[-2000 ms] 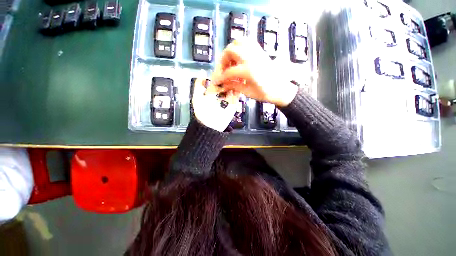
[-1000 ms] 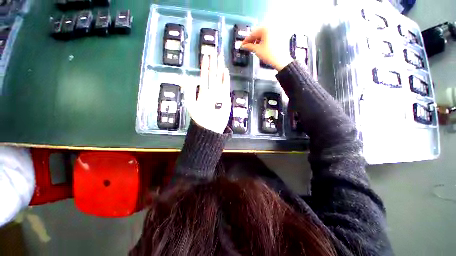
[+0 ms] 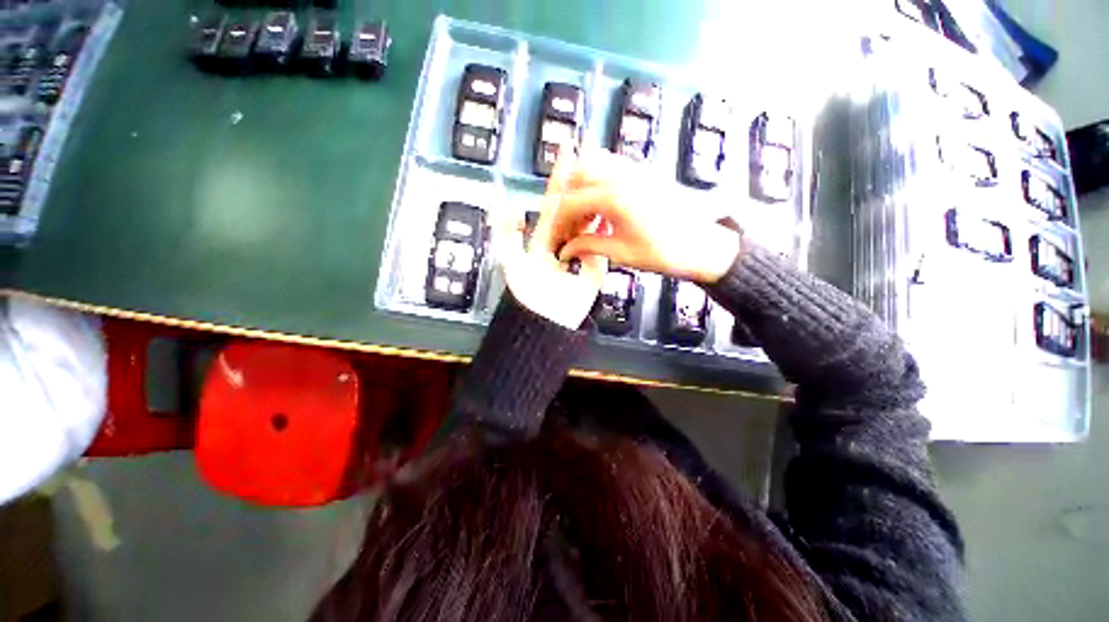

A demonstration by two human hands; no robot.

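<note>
A clear blister tray [image 3: 401,261] lies on the green bench with black phone housings [image 3: 480,112] in its two rows of pockets. My left hand [image 3: 553,282] is palm up over the near row, with a small dark part [image 3: 574,264] in the palm. My right hand [image 3: 632,225] is above the left palm, its fingertips at that small part. Whether the right fingers grip it cannot be told. The hands partly hide the housings beneath them.
A stack of clear trays with black front frames [image 3: 979,235] stands at the right. Black blocks [image 3: 322,46] stand in a row at the far left. Another tray [image 3: 27,225] with dark parts is at the left edge. A red stool [image 3: 280,419] is beside the bench, near a person's white sleeve [image 3: 46,395].
My right hand has moved from a far-row housing back to my left palm. The left fingers, extended before, are now partly covered. The whole view has shifted and tilted slightly.
</note>
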